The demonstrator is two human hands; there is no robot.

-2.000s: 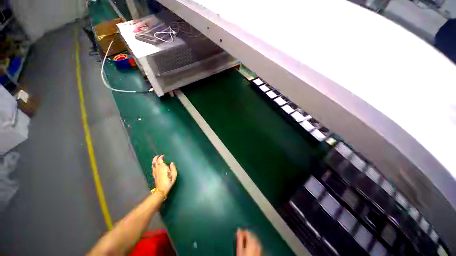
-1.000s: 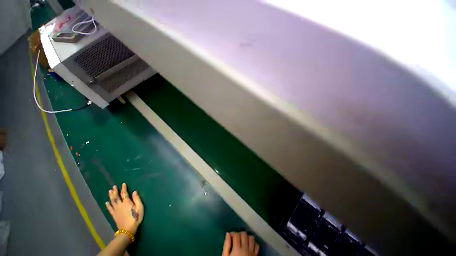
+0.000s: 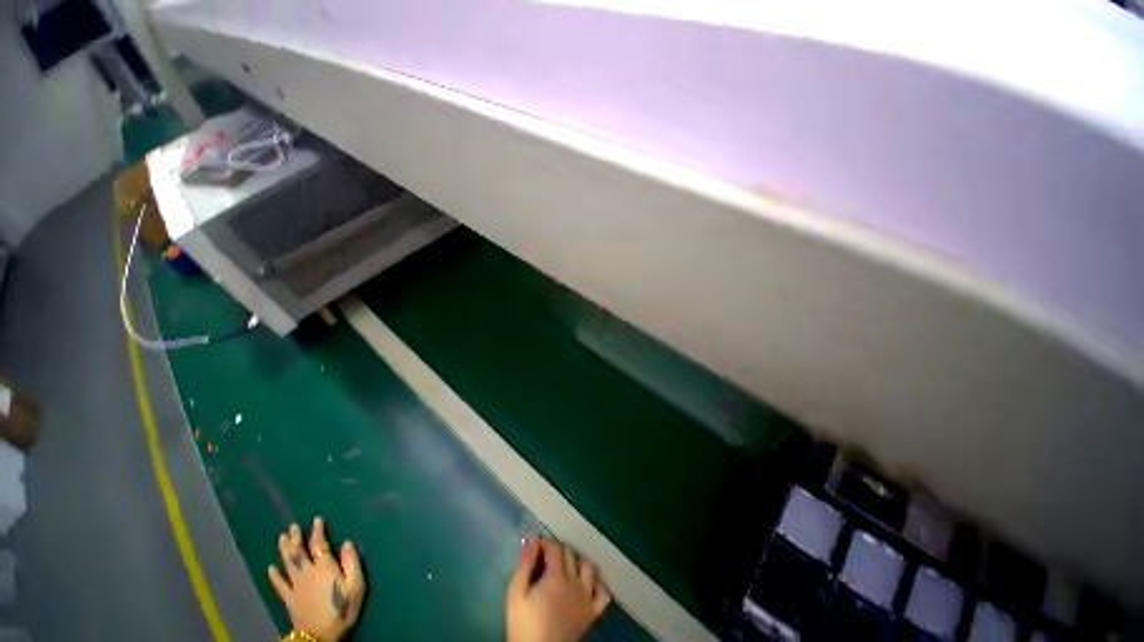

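My left hand (image 3: 319, 584) lies palm down on the green bench (image 3: 301, 439) near its front edge, fingers spread and holding nothing. My right hand (image 3: 552, 592) is at the bottom centre, beside the pale edge rail (image 3: 483, 442). Its fingers are curled, with a small dark spot between thumb and fingers; I cannot tell whether that is a held part or shadow. A black blister tray (image 3: 784, 589) with silvery rectangular pieces in its pockets is at the lower right, beyond the rail and apart from both hands.
A silver-grey metal equipment box (image 3: 232, 257) with a perforated side and a white cable stands at the upper left. The dark green conveyor belt (image 3: 527, 376) runs beyond the rail. A white overhead shelf (image 3: 602, 213) hangs across the top. A grey aisle with a yellow line is at left.
The camera view has shifted. My right hand has moved up and closer to the rail, and its fingers are more curled. My left hand stays flat on the bench. More of the black tray shows than a second ago.
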